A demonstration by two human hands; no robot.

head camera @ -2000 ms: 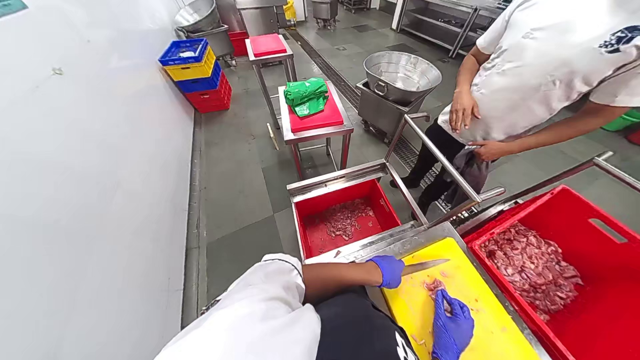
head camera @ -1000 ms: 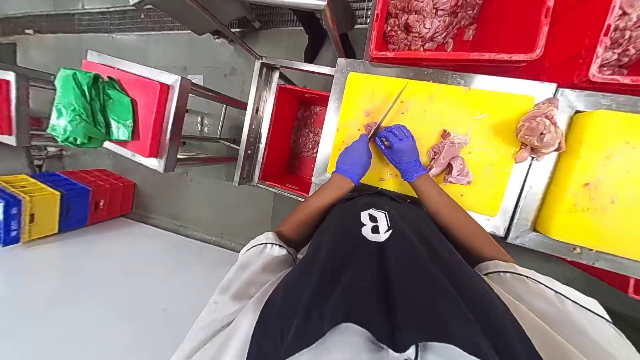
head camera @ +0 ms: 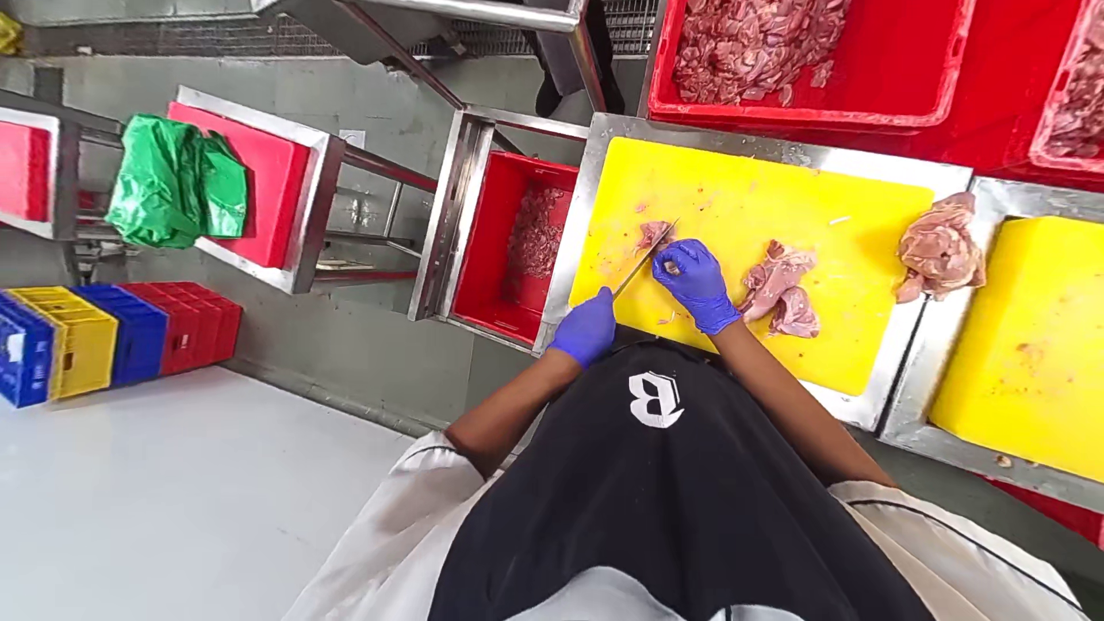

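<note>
My left hand [head camera: 586, 328], in a blue glove, grips a knife [head camera: 640, 261], its blade slanting up and right over a small piece of raw meat [head camera: 657, 235] on a yellow cutting board [head camera: 854, 216]. Beside the blade, my right hand [head camera: 694, 280], also gloved, has its fingers curled around a small, pale bit of meat, mostly hidden. Larger raw meat pieces [head camera: 776, 289] lie on the board just right of that hand. A bigger lump of raw meat [head camera: 942, 248] rests at the board's right edge, over the steel rim.
Red crates of cut meat [head camera: 957, 60] [head camera: 1069, 95] stand beyond the board. A red bin [head camera: 500, 293] with meat scraps is at left. Another yellow board [head camera: 1026, 345] adjoins at right. Farther left are a green plastic bag [head camera: 159, 185] on a red board and stacked crates [head camera: 138, 332].
The view has swung down and turned. Since one second ago, my right hand has shifted slightly away from the knife blade; the small piece of meat beneath the blade is now visible.
</note>
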